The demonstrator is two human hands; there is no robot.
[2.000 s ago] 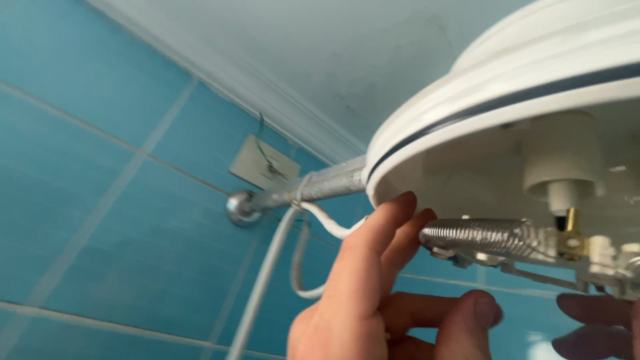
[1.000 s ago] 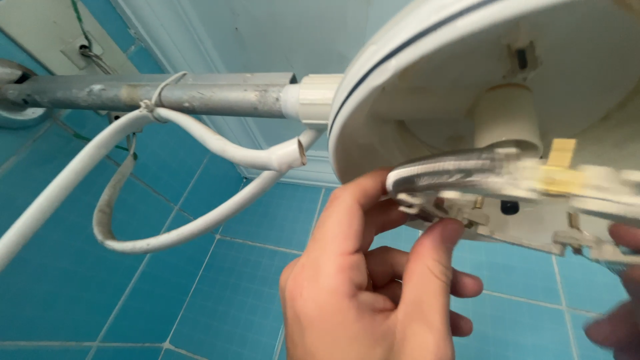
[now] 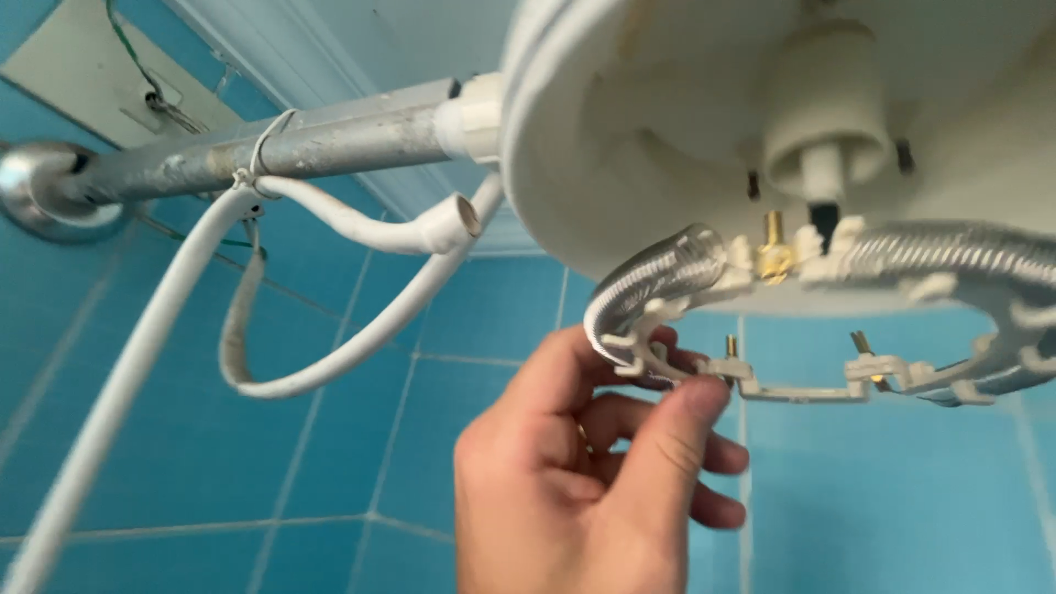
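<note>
My left hand (image 3: 594, 462) pinches the left side of a white plastic ring frame (image 3: 804, 394) between thumb and fingers. A coiled heating element in a clear tube (image 3: 643, 276) curves around the frame, with brass terminals (image 3: 774, 252) standing up from it. The frame hangs just beneath the open underside of a round white electric shower housing (image 3: 569, 165). Inside the housing, a white cylindrical socket (image 3: 825, 107) points down, with a thinner stem and a dark tip behind the frame. My right hand is out of view.
A grey metal pipe (image 3: 346, 136) runs from a chrome wall flange (image 3: 41, 194) to the housing. A white hose (image 3: 124, 363) and a short open-ended tube (image 3: 388, 227) are tied to it with wire. A wall plate with loose wires (image 3: 107, 74) sits behind, on blue tiles (image 3: 462, 445).
The view has shifted. The ring frame now hangs lower, apart from the housing, with my left hand still on it. My right hand, earlier at the right edge, has gone out of view.
</note>
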